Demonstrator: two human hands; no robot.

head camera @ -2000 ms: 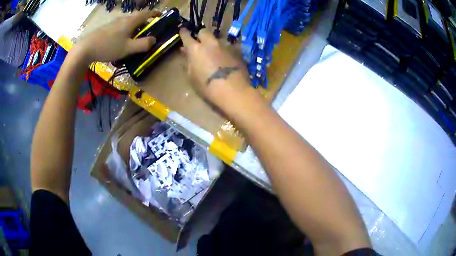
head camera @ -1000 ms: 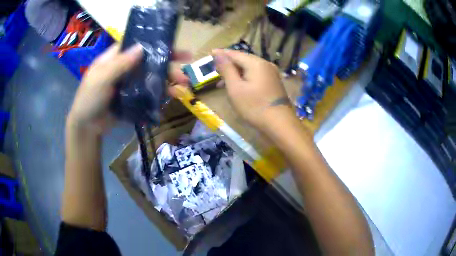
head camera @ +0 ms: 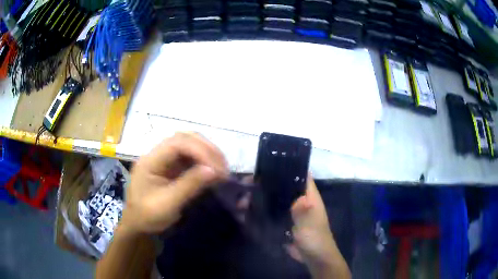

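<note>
A glossy black phone-shaped housing (head camera: 283,169) is upright over the bench's front edge. My right hand (head camera: 314,226) holds its lower right side. My left hand (head camera: 172,188) is left of it, thumb and finger pinched on a thin dark piece (head camera: 235,190) that reaches toward the housing. The piece is blurred; whether it is still attached to the housing, I cannot tell. The housing's lower end is blurred and partly hidden by my right hand. A yellow-black wired battery unit (head camera: 58,109) lies on the cardboard at left.
White paper (head camera: 256,87) covers the bench middle. Stacked black units (head camera: 240,24) line the back; more units (head camera: 409,82) lie at right. Blue cables (head camera: 112,49) and black leads (head camera: 41,60) are at back left. A scrap carton (head camera: 68,210) and red stools (head camera: 409,240) are below.
The view has swung right. The black housing has gone from my left hand to my right hand. My right hand has left the wired unit, which lies on the cardboard.
</note>
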